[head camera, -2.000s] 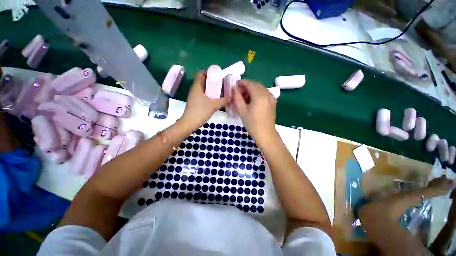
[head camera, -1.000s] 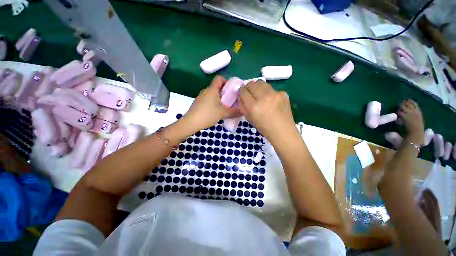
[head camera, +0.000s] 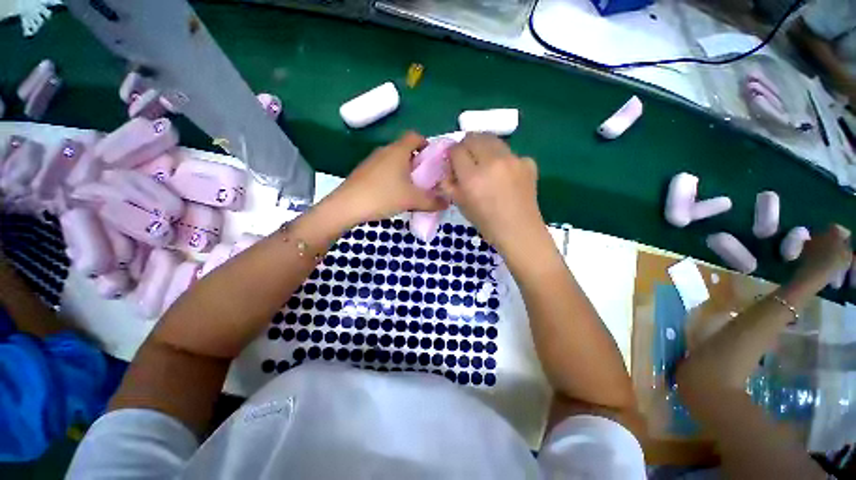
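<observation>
My left hand (head camera: 389, 178) holds a pink housing (head camera: 433, 165) above the far edge of the sticker sheet. A second pink piece (head camera: 425, 225) sticks out below the hand, its upper part hidden by the fingers. My right hand (head camera: 490, 178) is at the right side of the upper housing, fingertips bent onto it; whether they hold a sticker cannot be seen. The sticker sheet (head camera: 394, 309) with rows of dark round stickers lies flat between my forearms, its near edge hidden by my clothing.
A pile of pink housings (head camera: 131, 206) lies at left on the white bench beside a grey post (head camera: 211, 94). Spaced housings (head camera: 370, 105) lie on the green conveyor belt (head camera: 554, 173). At right, a neighbour's arm (head camera: 751, 337) reaches over a brown board (head camera: 657, 272) with a white card (head camera: 689, 283).
The two housings in my hands are now tilted and lower than two seconds ago, my fingers closer together. Belt pieces have shifted left. The neighbour's hand at right has moved.
</observation>
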